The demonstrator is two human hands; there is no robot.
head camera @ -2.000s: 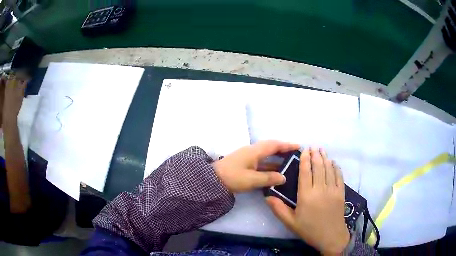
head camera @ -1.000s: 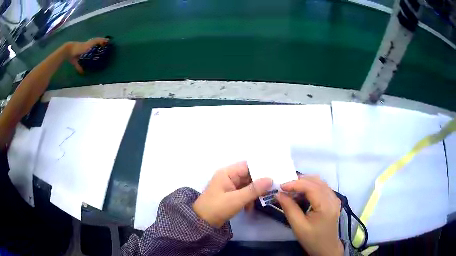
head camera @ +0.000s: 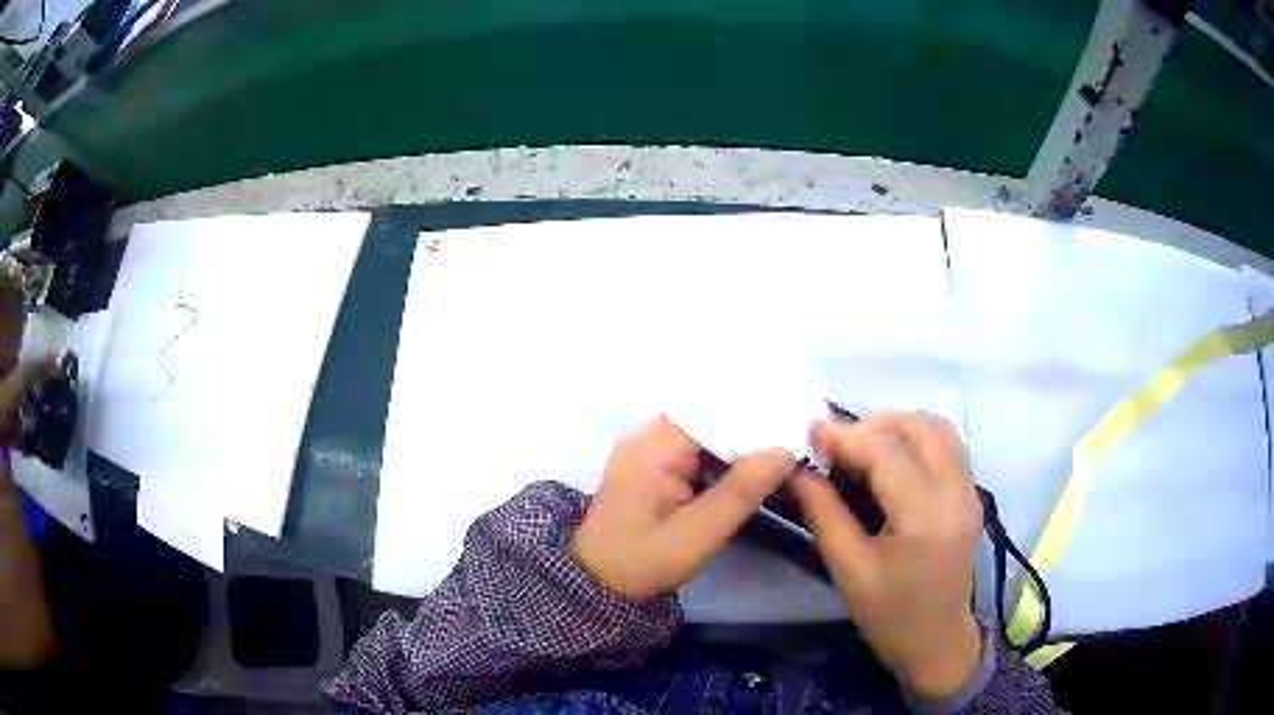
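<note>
My left hand (head camera: 671, 510) pinches a small white label backing sheet (head camera: 762, 405) by its lower edge, above the bench paper. The sheet's outline blends into the paper. My right hand (head camera: 894, 538) has its fingertips together at the sheet's lower right corner, by a small dark label; whether a label is between them cannot be told. The black handheld device (head camera: 789, 542) lies under both hands and is mostly hidden. Its wrist strap (head camera: 1037, 594) loops out to the right of my right hand.
White bench paper (head camera: 559, 321) lies beneath. A pale chipped metal edge (head camera: 601, 175) and green conveyor belt (head camera: 629, 84) run behind, with an upright post (head camera: 1097, 119) at right. A yellow strip (head camera: 1118, 426) lies at right. Another person's hand (head camera: 25, 398) holds a dark object at far left.
From resting on the device, my hands came to hold the backing sheet over it. Since then my right fingertips have moved to its corner. The neighbour's hand has left the belt with its device.
</note>
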